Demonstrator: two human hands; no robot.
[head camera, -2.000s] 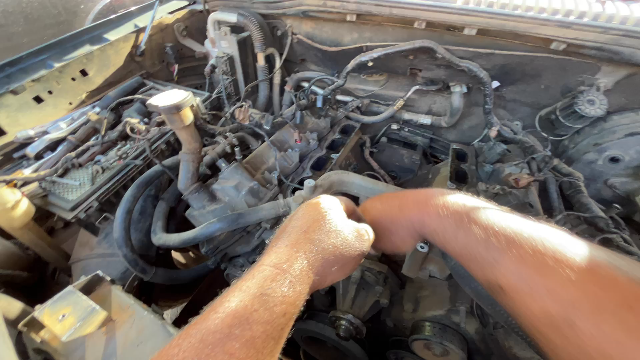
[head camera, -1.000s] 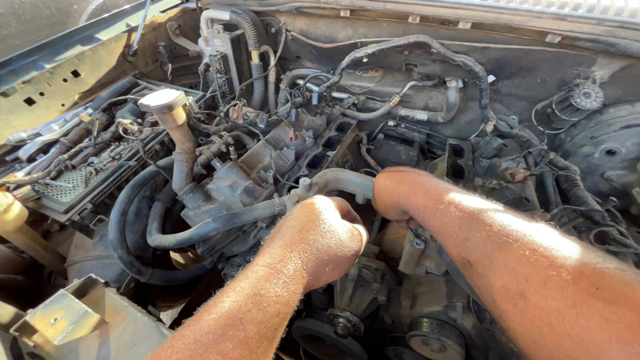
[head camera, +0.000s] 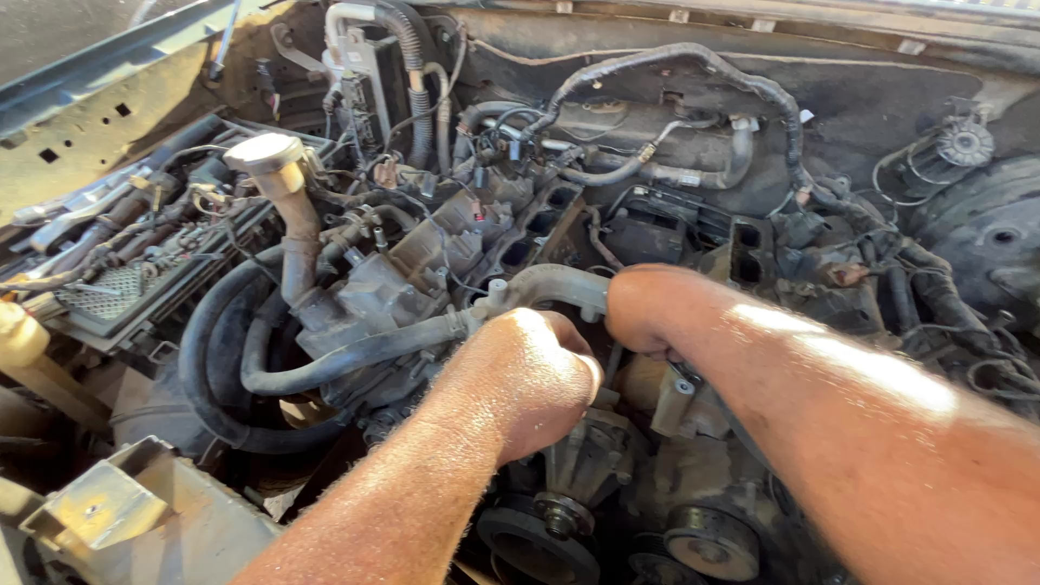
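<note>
My left hand (head camera: 528, 378) is curled below the metal coolant outlet pipe (head camera: 556, 284) at the front of the engine. Its fingers are tucked out of sight, so what it holds cannot be told. At the right end of that pipe is my right hand (head camera: 650, 313), bent at the wrist, with its fingers hidden behind and under it. A black rubber radiator hose (head camera: 366, 349) joins the pipe's left end. The water pump (head camera: 593, 455) lies under my left hand. Intake ports (head camera: 540, 223) on the cylinder head stand exposed behind the pipe.
An oil filler neck with a pale cap (head camera: 264, 150) rises at the left. Loose bolts and tools lie on a tray-like cover (head camera: 106, 301). A wiring harness (head camera: 691, 53) arches across the back. Pulleys (head camera: 711, 544) sit low in front, and an open plastic housing (head camera: 154, 520) is at lower left.
My right hand has moved from close beside my left hand to the right end of the metal pipe, uncovering more of it. My left hand has stayed below the pipe.
</note>
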